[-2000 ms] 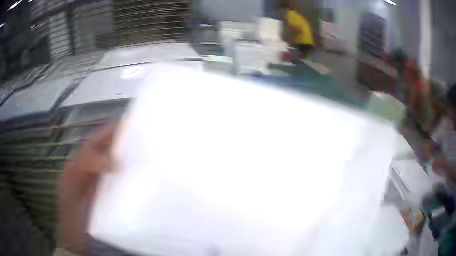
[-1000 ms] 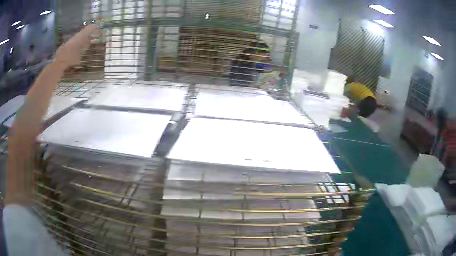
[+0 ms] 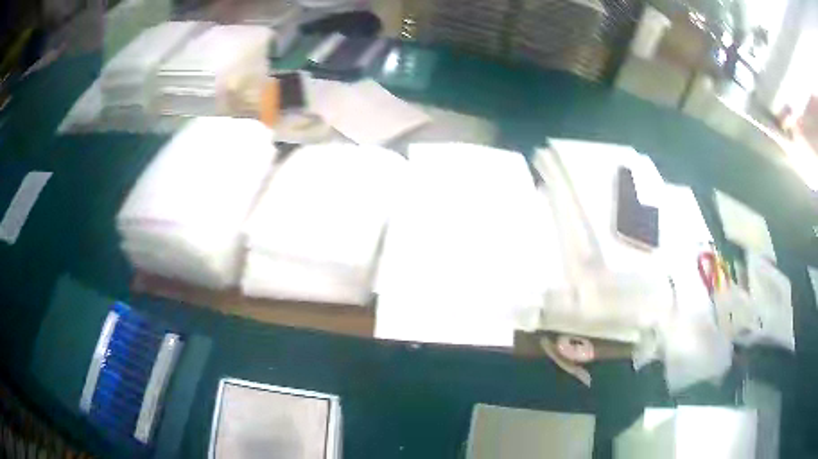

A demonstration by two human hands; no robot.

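Note:
No hand shows in view. Nearest, at the lower left, lies a blue cell string pile with silver lines and white side strips. Right of it is a white-outlined rectangle with a pale smudgy centre, cut off by the bottom edge. A pale grey-green glass pane and another pale stack lie further right, also cut off. Behind them stand two soft film stacks, a bright white backing sheet stack and an untidy white sheet stack. The picture is blurred.
A phone lies on the untidy stack. A tape roll sits before it. Red-handled scissors lie at right. Brown board shows under the film stacks. A loose white strip is at far left. More stacks stand behind.
The view has swung from the wire rack of white panels to the green table with its stacks. The raised left hand and arm have left the picture.

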